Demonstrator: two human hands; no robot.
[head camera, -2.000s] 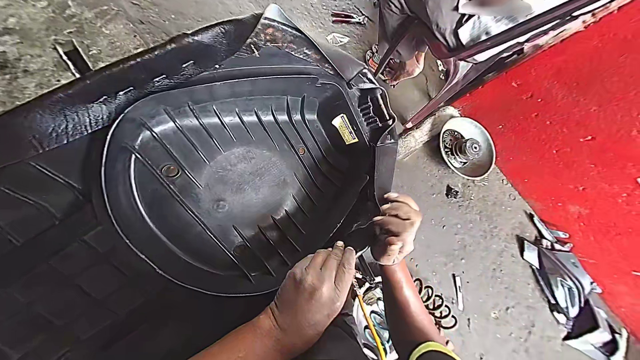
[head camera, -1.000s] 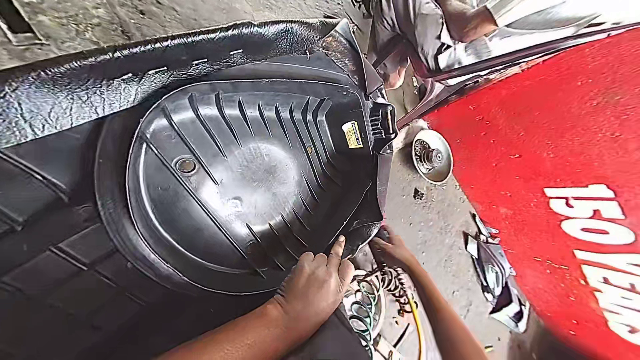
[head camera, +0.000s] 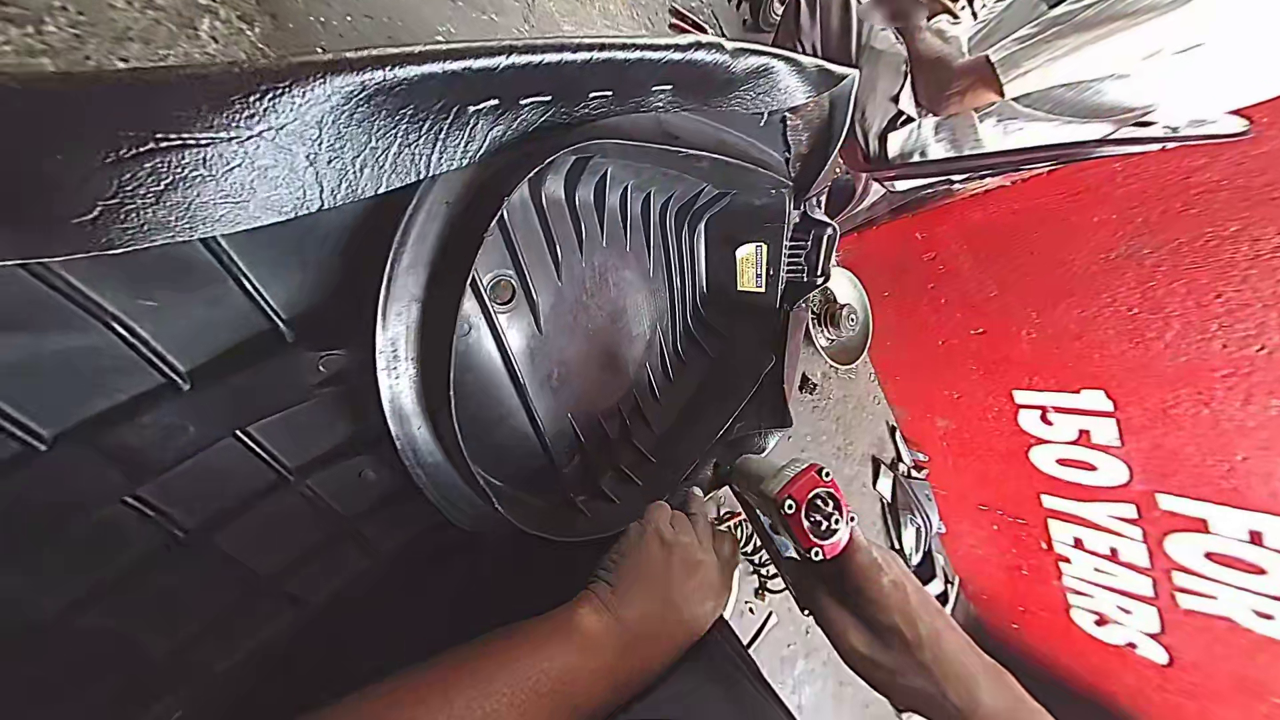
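Note:
A motorcycle seat lies underside up, its ribbed black plastic base (head camera: 620, 330) facing me. Black vinyl cover (head camera: 300, 150) is folded over the far edge, where several staples (head camera: 600, 93) show in a row. My left hand (head camera: 670, 570) grips the cover's edge at the near right side of the base, fingers bent against the rim. Just to its right, my right hand (head camera: 835, 590) holds a pneumatic stapler (head camera: 815, 508) with a red end cap, its nose close to my left fingertips. The stapler hides part of the right hand; its nose is hard to make out.
A bowl-shaped metal part (head camera: 840, 320) lies on the concrete floor beyond the seat. Beside it rises a red painted surface (head camera: 1080, 300) with white lettering. Glossy dark pieces (head camera: 910, 510) and a coiled hose (head camera: 760, 560) are at the right. Another person's arm (head camera: 955, 70) shows at the top.
The right hand, at the seat's edge without a visible stapler one second ago, now holds one beside the left hand. My left hand has gone from a pointing finger to a closed grip. The view is closer.

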